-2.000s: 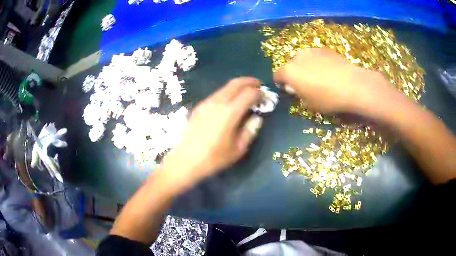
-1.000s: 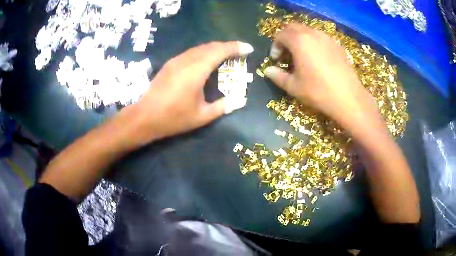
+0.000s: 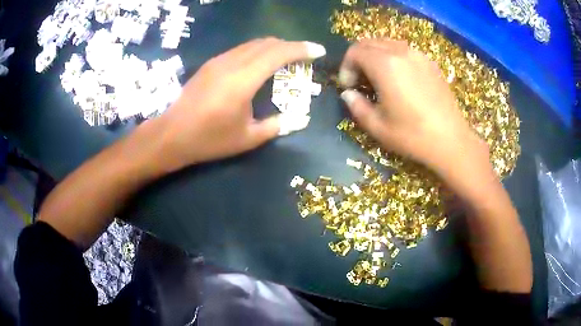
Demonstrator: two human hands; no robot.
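Note:
My left hand (image 3: pixel 220 105) holds a white plastic housing (image 3: pixel 294 89) between thumb and fingertips, with gold-coloured metal bits showing in it. Pale covers sit on my thumb and finger tips. My right hand (image 3: pixel 404 95) is just right of the housing, thumb and forefinger close together. Something small and dark gold shows at its fingertips, too blurred to tell clearly. A large heap of brass contact pieces (image 3: pixel 500 114) lies under and beyond my right hand. A smaller cluster of them (image 3: pixel 369 216) lies nearer to me.
A loose pile of white housings (image 3: pixel 121 76) lies at the left on the dark green worktop (image 3: pixel 210 204). A blue sheet (image 3: pixel 541 70) with whitish parts is at the upper right. A clear plastic bag (image 3: pixel 560 223) is at the right edge. A container of small silvery parts (image 3: pixel 113 261) is at lower left.
The view has swung down and right since the earliest frame. My left hand has turned the housing into view. Over the last second, my right hand has drawn its thumb and forefinger closer together.

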